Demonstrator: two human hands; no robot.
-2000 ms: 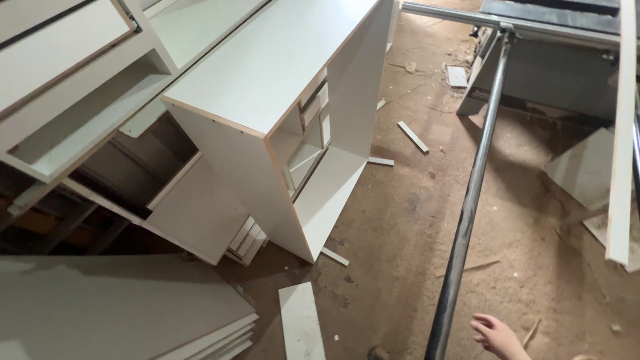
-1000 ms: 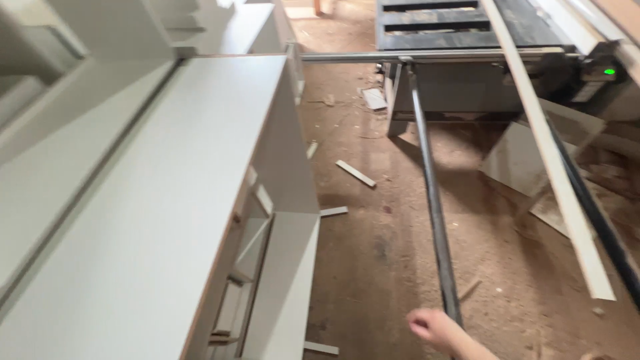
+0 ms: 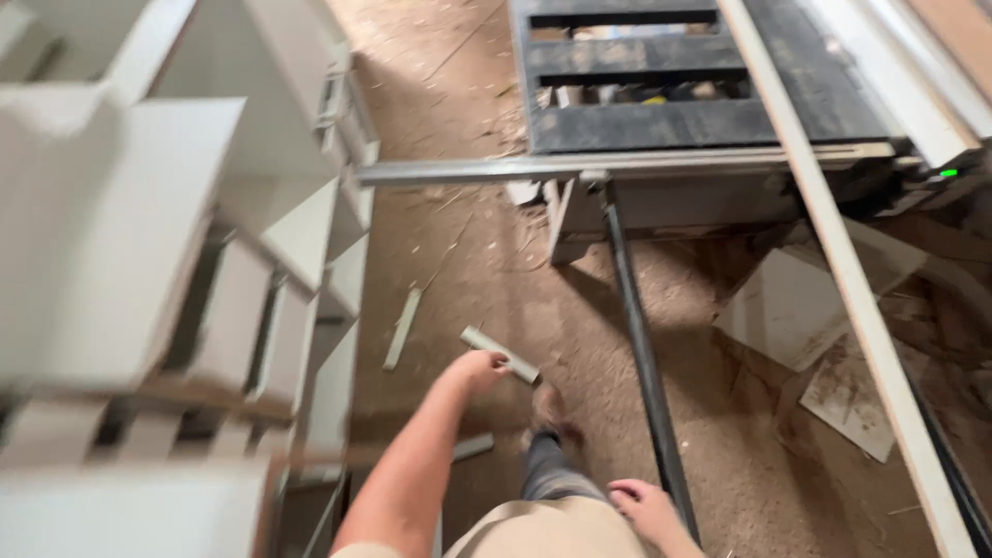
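My left hand point(image 3: 482, 370) hangs over the floor with its fingers loosely bent and nothing seen in it. In the picture it overlaps the near edge of a short white board offcut point(image 3: 500, 354) lying on the floor. My right hand point(image 3: 637, 502) is low in front of my body, just left of a dark metal bar point(image 3: 645, 349); whether it touches the bar I cannot tell. Its fingers are partly bent and no object shows in it. The bar runs from a metal rail point(image 3: 480, 168) toward me.
White cabinet carcasses point(image 3: 101, 232) stand along the left. A dark slatted machine table point(image 3: 635, 128) is ahead, with a long narrow board strip point(image 3: 845, 279) extending from it on the right. More offcuts point(image 3: 402, 328) and white panels point(image 3: 783, 306) lie on the dusty floor.
My left arm has come into view. My right hand, seen in both earlier frames, is still near the dark bar. The view has moved forward, with the machine table now nearer.
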